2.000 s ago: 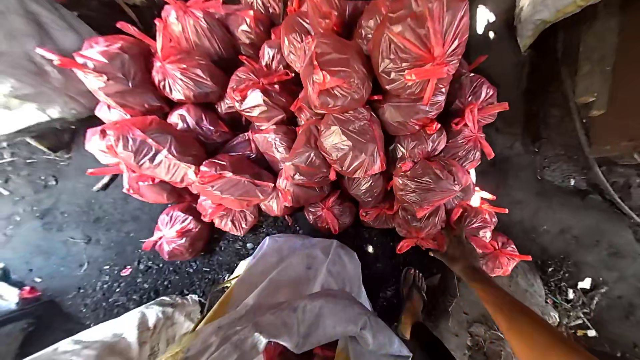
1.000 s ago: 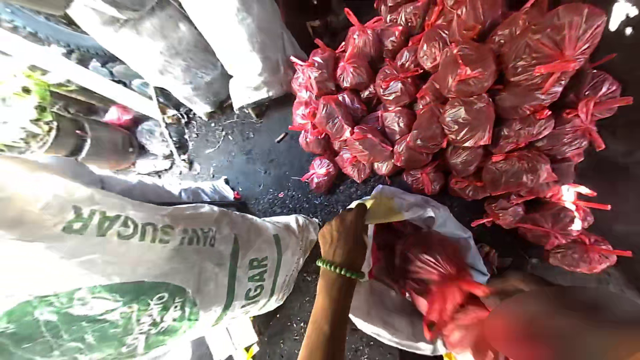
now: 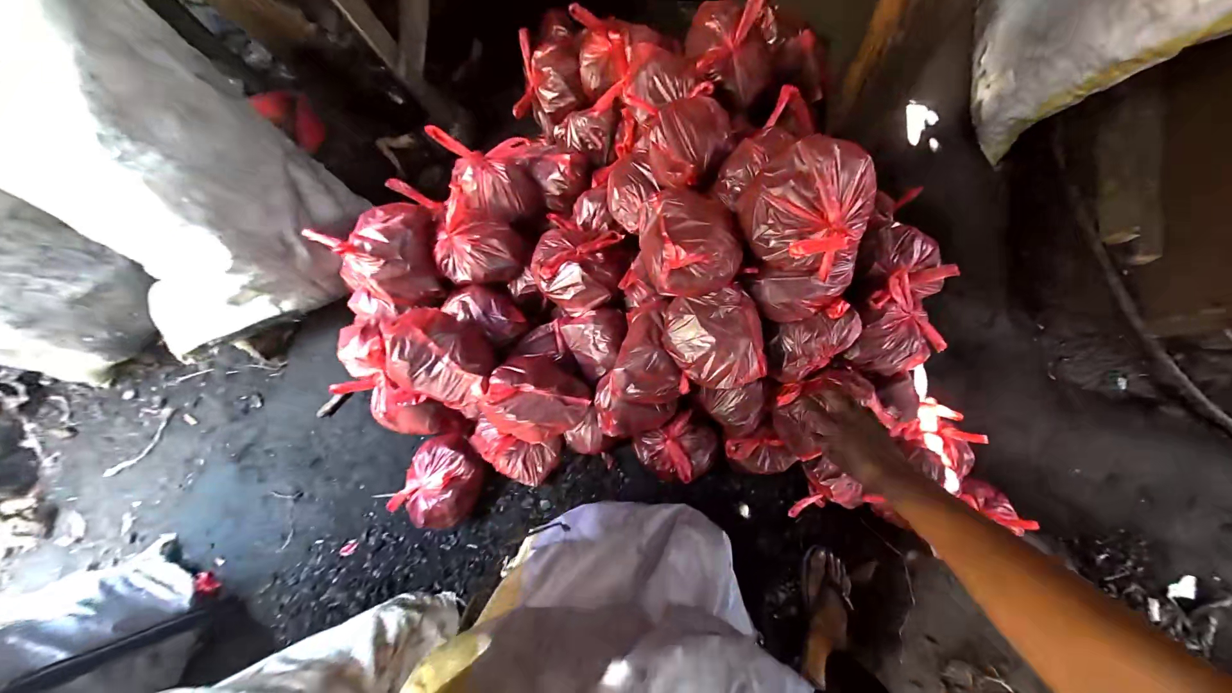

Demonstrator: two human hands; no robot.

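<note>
A heap of tied red plastic bags with dark contents fills the middle of the head view. My right hand reaches in from the lower right and lies on a red bag at the heap's near right side; the blurred fingers do not show whether they grip it. Below the heap stands a white woven sack, its upper edge folded over so that its inside is hidden. My left hand is out of view.
Large white sacks stand at the left, and another sack is at the upper right. A sandalled foot is right of the woven sack. Black bits and twigs litter the dark ground.
My right hand has moved from the open sack, which held red bags a second ago, to the heap. My left hand, then at the sack's rim, has left the view. The view has swung right.
</note>
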